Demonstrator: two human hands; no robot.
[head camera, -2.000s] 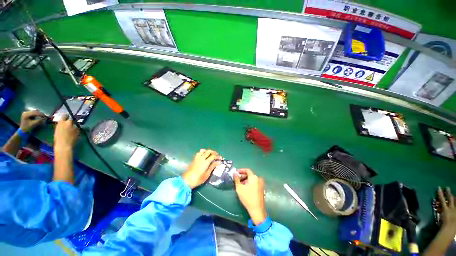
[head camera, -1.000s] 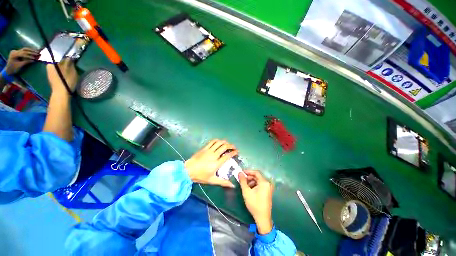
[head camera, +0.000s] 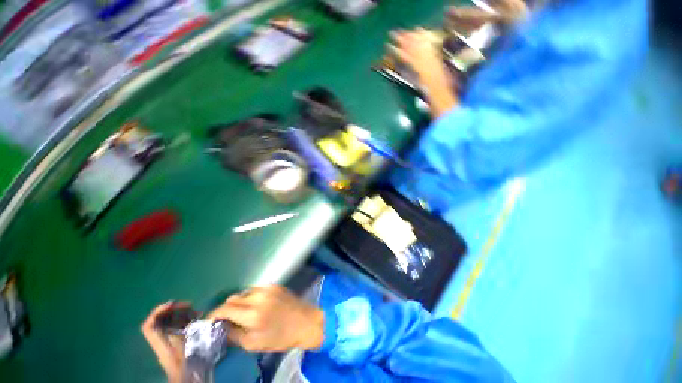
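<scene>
The picture is blurred. A small crumpled silvery bag (head camera: 203, 341) is between my hands at the lower left, over the near edge of the green bench. My left hand (head camera: 166, 340) grips its left side, with fingers curled. My right hand (head camera: 273, 319) pinches its upper right side. What is in the bag cannot be told. A red tangle of wired components (head camera: 148, 230) lies on the bench beyond my hands. A slim pale tool, perhaps tweezers, (head camera: 265, 222) lies to the right of the tangle.
A tape roll (head camera: 283, 178), black fan (head camera: 250, 142), blue station (head camera: 312, 158) and yellow-based holder (head camera: 344, 148) stand near the bench edge. Opened tablets (head camera: 112, 179) lie along the bench. A black tray (head camera: 443, 271) beside it holds pale papers (head camera: 385, 224). A neighbour's hands (head camera: 425, 60) work on a tablet.
The view has swung to the right, bringing in the black tray and the right-hand neighbour. The solder spool has left the picture. My hands stay together on the bag, now at the lower left.
</scene>
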